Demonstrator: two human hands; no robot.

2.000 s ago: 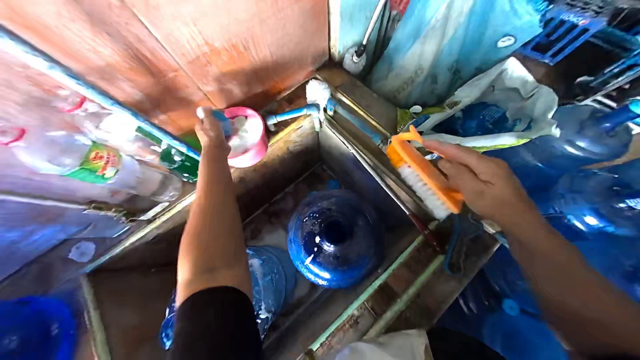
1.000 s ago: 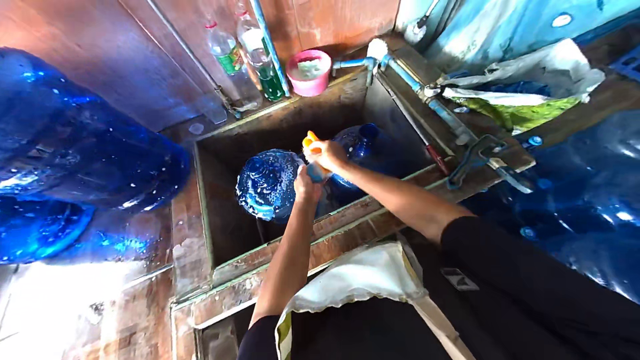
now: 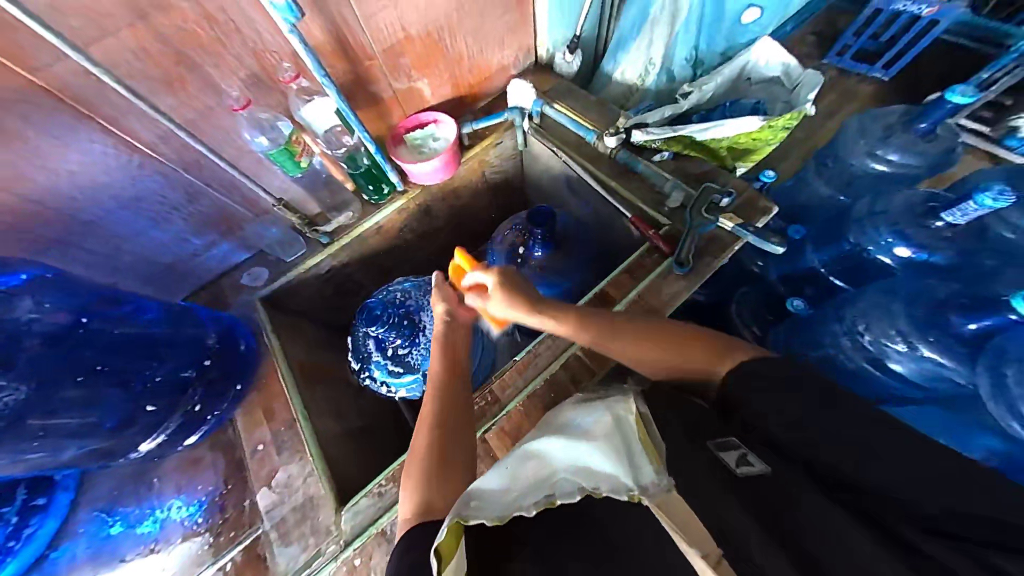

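Observation:
My right hand (image 3: pixel 502 294) grips an orange scrub brush (image 3: pixel 466 264) whose lower end is blurred. My left hand (image 3: pixel 450 302) meets it above a blue plastic water jug (image 3: pixel 394 332) flecked with foam, which lies in the basin (image 3: pixel 300 384); whether the left hand holds the jug's neck or something else is hidden. A second blue water jug (image 3: pixel 534 244) stands neck up at the basin's far right, just beyond the brush.
A pink tub (image 3: pixel 432 170), plastic bottles (image 3: pixel 276 144) and blue pipes (image 3: pixel 568 124) line the back ledge. A wrench-like tool (image 3: pixel 698 228) lies on the right rim. A white and green sack (image 3: pixel 720 120) and several jugs (image 3: pixel 880 312) are right; a large jug (image 3: pixel 120 368) is left.
Two seconds ago my hands were apart, the left near the pink tub and the right holding the brush over the basin's right side. Now both are together over the foamy jug.

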